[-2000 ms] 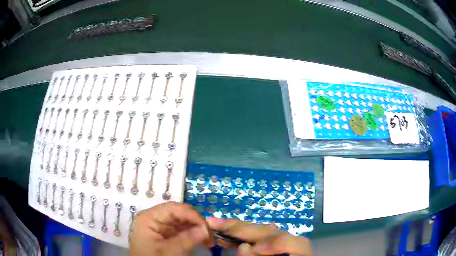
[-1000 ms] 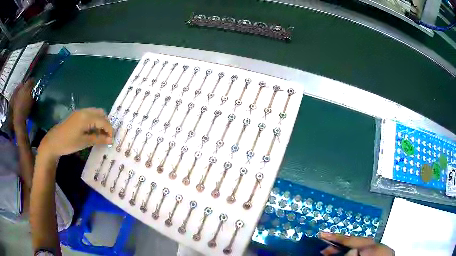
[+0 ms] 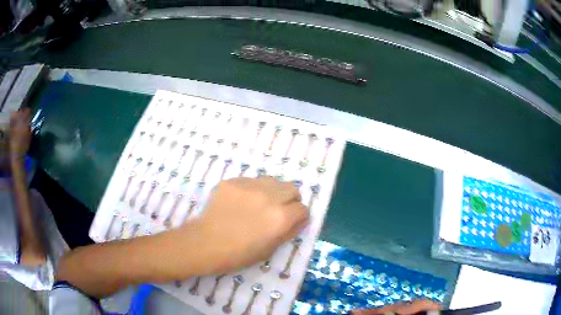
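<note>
A white foam board (image 3: 141, 215) holds rows of wired components (image 3: 291, 257), each a round head with a reddish-brown lead. My left hand (image 3: 252, 215) is over the board's right half with fingers curled down; its fingertips are hidden, so whether it grips a component does not show. My right hand (image 3: 403, 307) is cut off by the bottom edge, over the lower part of a dark blue die-cut sheet (image 3: 363, 283), and holds slim black tweezers (image 3: 477, 309) pointing right.
Light blue spare sheets (image 3: 486, 224) lie in a clear bag at right, with a blank white card (image 3: 504, 289) below. A component strip (image 3: 298, 63) lies on the green belt (image 3: 184, 52) beyond the metal rail (image 3: 393, 138). Another person's arm (image 3: 24, 197) is at far left.
My left hand has moved right, from the board's left edge to over its right half. My right hand is lower in view, and the tweezers now point right. The view has shifted.
</note>
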